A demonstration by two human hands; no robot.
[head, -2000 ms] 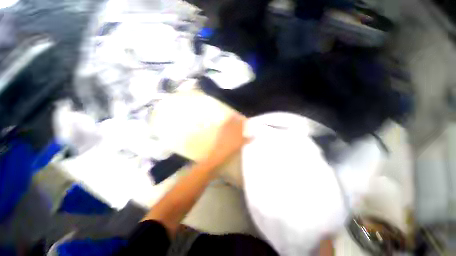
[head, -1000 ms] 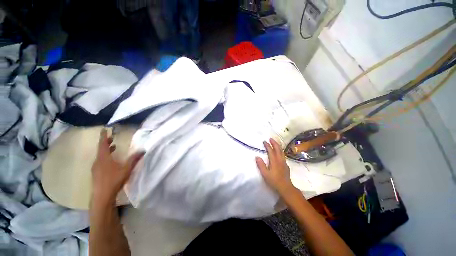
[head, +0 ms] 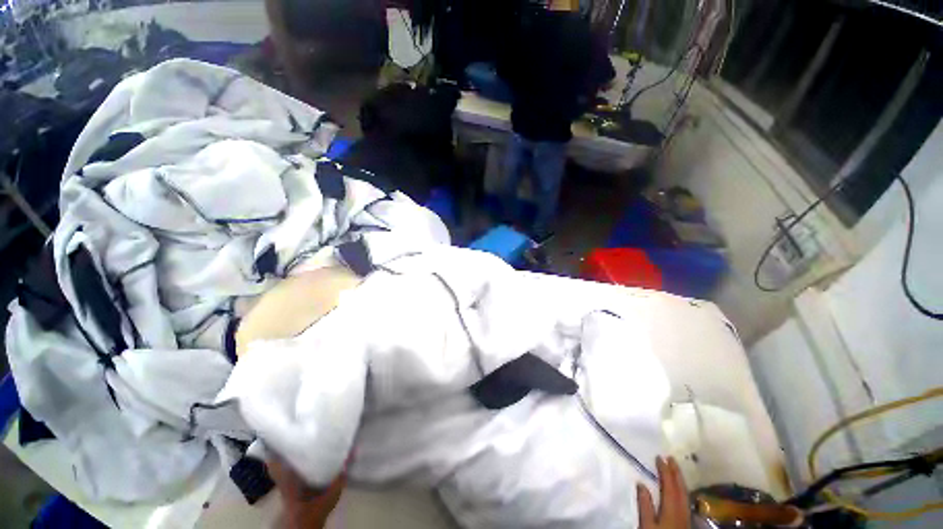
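A white garment point(head: 414, 413) with a black patch and dark piping lies over the pressing board, whose cream rounded end point(head: 290, 310) shows at its left. My left hand point(head: 307, 501) is at the garment's near left edge, with a cloth fold between thumb and fingers; the fingertips are partly hidden. My right hand point(head: 665, 501) rests at its near right edge, fingers apart, cut off by the picture's bottom edge. The steam iron point(head: 744, 508) stands just right of that hand, also partly cut off.
A large garment pile point(head: 176, 238) covers the left side. A blue object point(head: 502, 245) and a red basket point(head: 622, 267) are beyond the table's far edge. A person point(head: 543, 93) stands at another table. A yellow hose point(head: 869, 418) and black cables hang by the right wall.
The view has tilted up and shows more of the room. The garment now covers more of the board's rounded end, and its black patch shows on top. My left hand has moved to the near edge.
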